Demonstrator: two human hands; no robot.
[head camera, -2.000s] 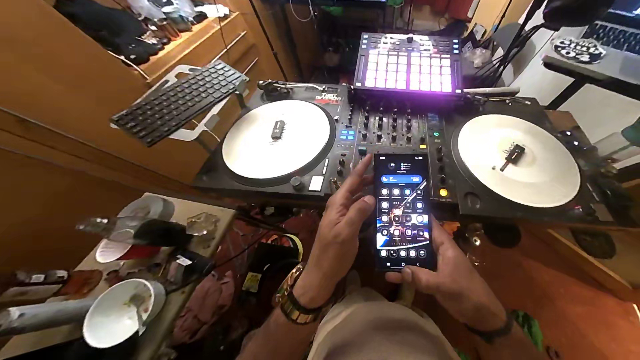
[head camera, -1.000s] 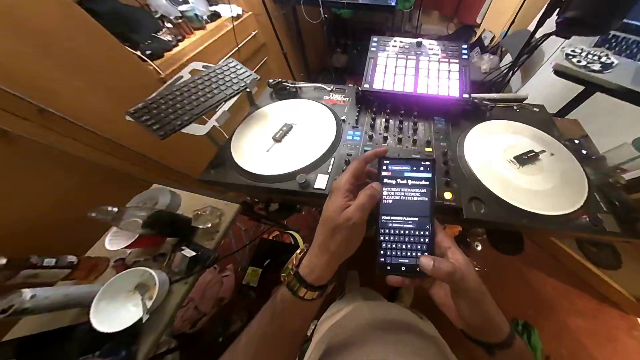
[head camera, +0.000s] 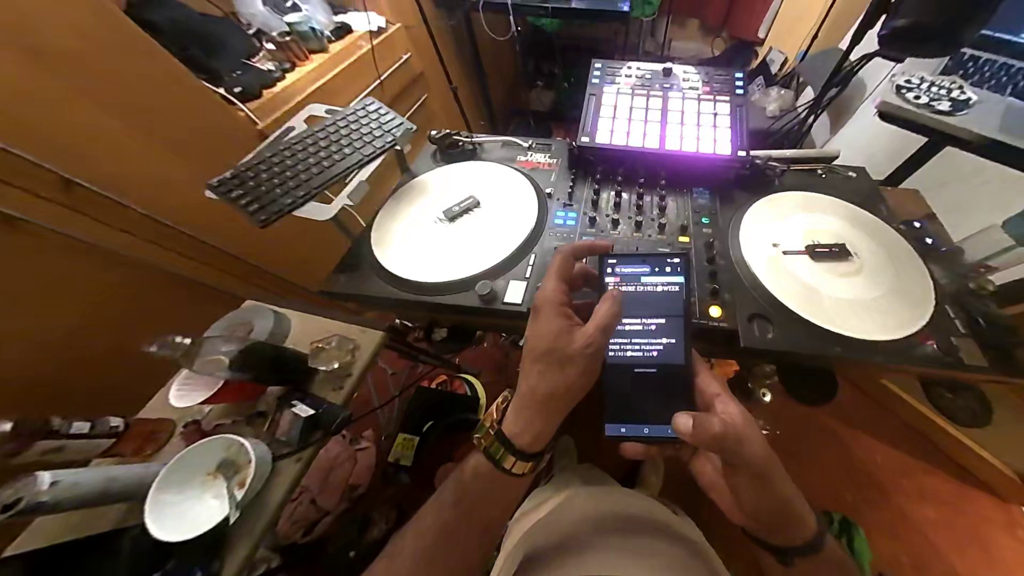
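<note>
A smartphone with a lit, dark page of text is held upright between both hands, in front of a DJ mixer. My left hand grips its left edge, index finger at the top corner and thumb over the screen's left side. A gold-coloured watch is on that wrist. My right hand supports the lower right of the phone, its thumb at the bottom right corner of the screen. Behind the phone, a turntable with a white record stands left of the mixer and another white record lies on the right turntable.
A lit pad controller stands behind the mixer. At the left, a black keyboard rests on a stand. A side table holds a white bowl with a spoon, a bottle and other items. A laptop is at the upper right.
Two seconds ago the phone showed app icons, then a page with an on-screen keyboard; now the keyboard is gone and the text has shifted. My left thumb has moved onto the screen.
</note>
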